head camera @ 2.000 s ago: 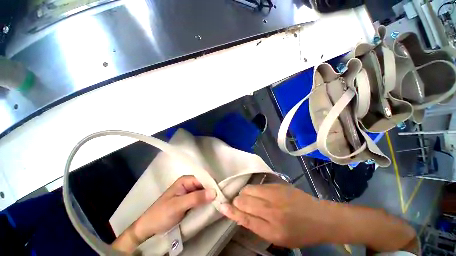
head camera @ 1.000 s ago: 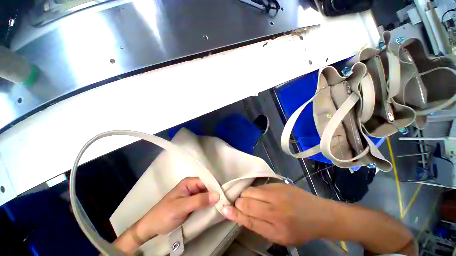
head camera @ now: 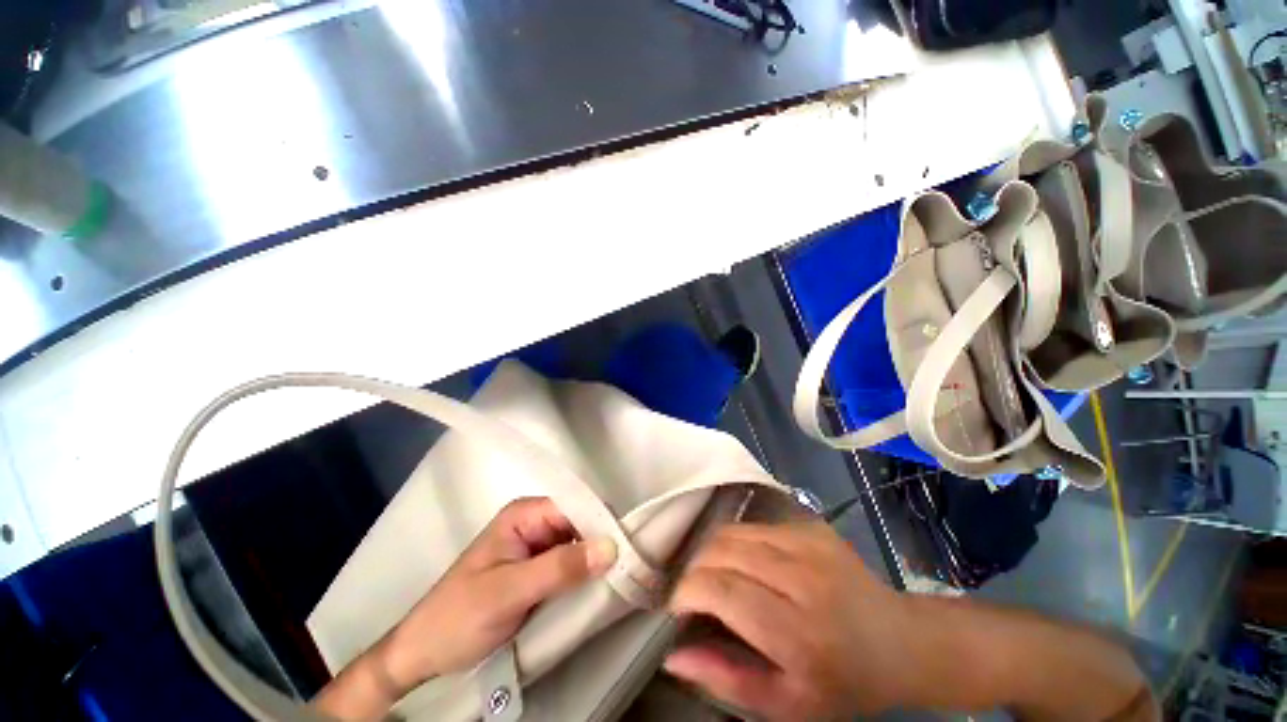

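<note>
A beige tote bag (head camera: 424, 508) lies at the lower middle, its open side toward the lower right. Its strap (head camera: 304, 381) arches up in a loop on the left. My left hand (head camera: 501, 585) pinches the strap near its attachment on the bag's rim between thumb and fingers. My right hand (head camera: 769, 607) is at the bag's mouth, just right of the strap end, blurred, with curled fingers. Whether it holds a needle or thread cannot be seen. A beige tab with a shiny snap (head camera: 498, 698) shows at the bottom.
A metal-topped table with a white edge (head camera: 593, 212) crosses above the bag. A cone with a green base (head camera: 57, 191) stands at its left. Several beige totes (head camera: 939, 332) sit on a blue bin (head camera: 833, 282) at the right. A black item (head camera: 981, 17) lies at the table's far edge.
My right hand has moved off the strap end, slightly right and down, and its fingers have shifted. My left hand keeps its pinch. The strap loop has swung a little left.
</note>
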